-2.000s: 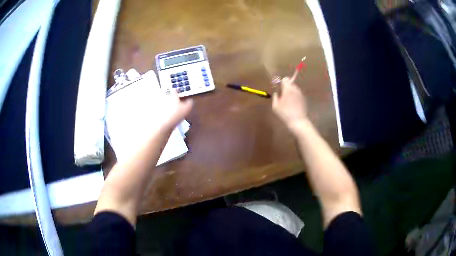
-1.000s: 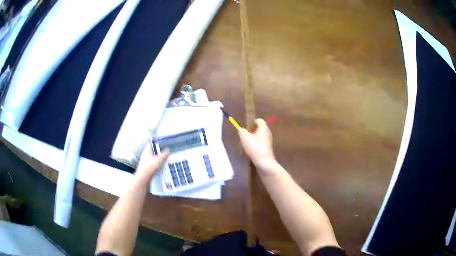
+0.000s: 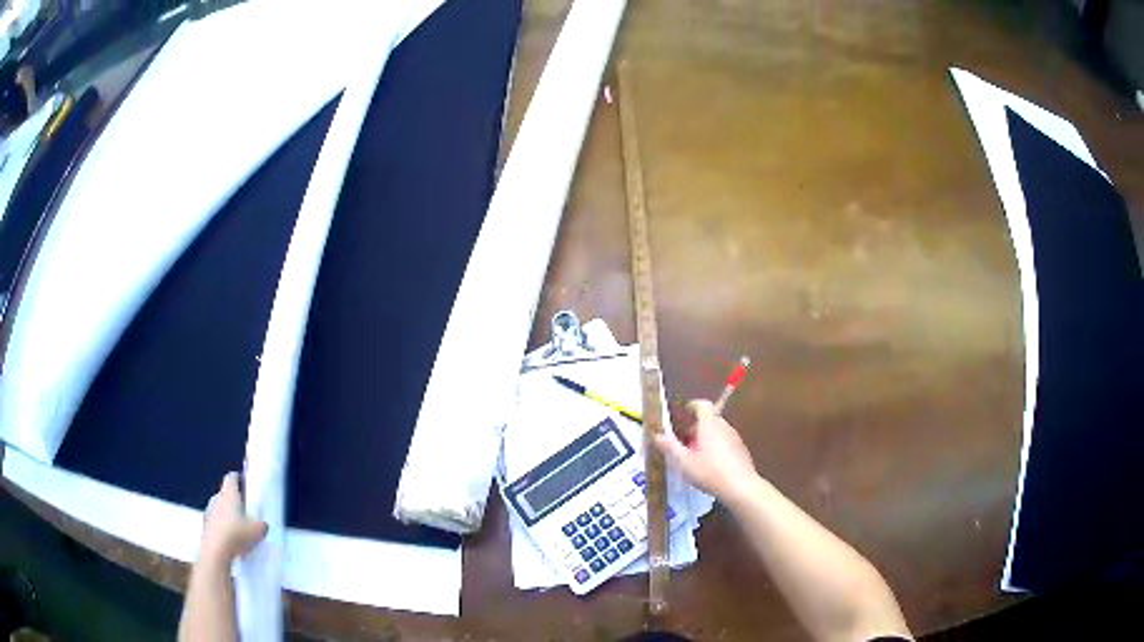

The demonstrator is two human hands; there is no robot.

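Observation:
My left hand (image 3: 231, 524) holds the folded paper strip (image 3: 307, 276) near its lower end, at the lower left. My right hand (image 3: 713, 452) is beside the wooden ruler (image 3: 642, 263), fingertips at its edge. A red pen (image 3: 736, 374) sticks up from this hand. The ruler runs upright across the clipboard (image 3: 567, 334) and its white sheets. The calculator (image 3: 580, 502) lies tilted on the sheets, left of the ruler. A yellow-and-black pen (image 3: 600, 399) lies above it, its right end reaching the ruler.
Dark cloth (image 3: 402, 226) edged with white paper lies at the left, under the strip. A thick off-white roll (image 3: 508, 276) lies right of the strip. More dark cloth (image 3: 1079, 351) with a white border lies on the brown table (image 3: 841, 251) at the right.
My left hand has left the calculator and moved left onto the paper strip. The calculator is turned and lies on the sheets. The yellow-and-black pen is out of my right hand. The view has shifted left.

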